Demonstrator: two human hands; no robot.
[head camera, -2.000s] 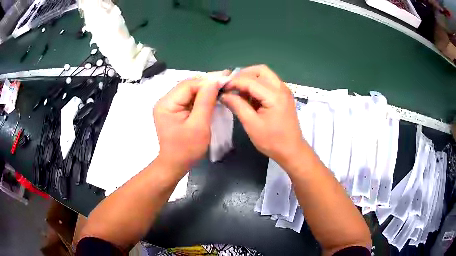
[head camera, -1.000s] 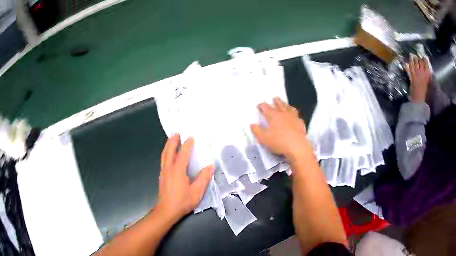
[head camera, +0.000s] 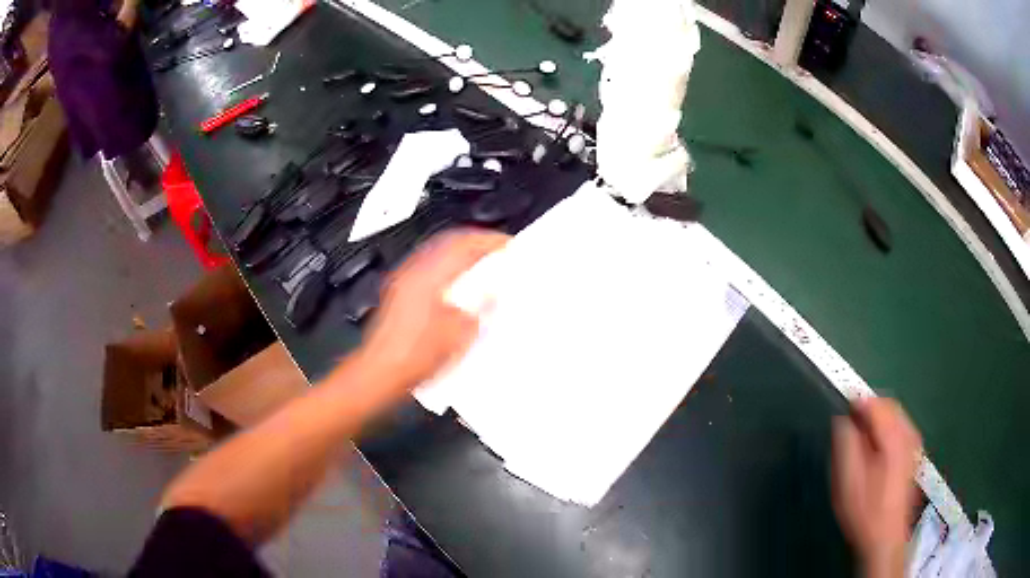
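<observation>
My left hand (head camera: 435, 299) is blurred over the left edge of the white stack of empty sleeves (head camera: 599, 350), beside the pile of black stemmed products (head camera: 328, 181); its fingertips are unclear and I cannot tell if it holds anything. My right hand (head camera: 879, 474) is at the lower right by the belt's edge strip, fingers curled, also blurred, with no held thing visible. A white piece (head camera: 409, 181) lies on the black pile. Part of the packed sleeves (head camera: 949, 551) shows at the lower right corner.
Cream crumpled wrap (head camera: 646, 102) stands behind the stack. The green conveyor (head camera: 791, 192) carries loose black products. A red-handled tool (head camera: 234, 113) lies on the bench. Cardboard boxes (head camera: 243, 378) and a red stool (head camera: 186, 209) are on the floor. Another person (head camera: 102, 79) is at upper left.
The view has swung left, from the packed sleeves to the stack and black pile. Both hands have left the packed sleeves; my left hand is now at the stack's edge.
</observation>
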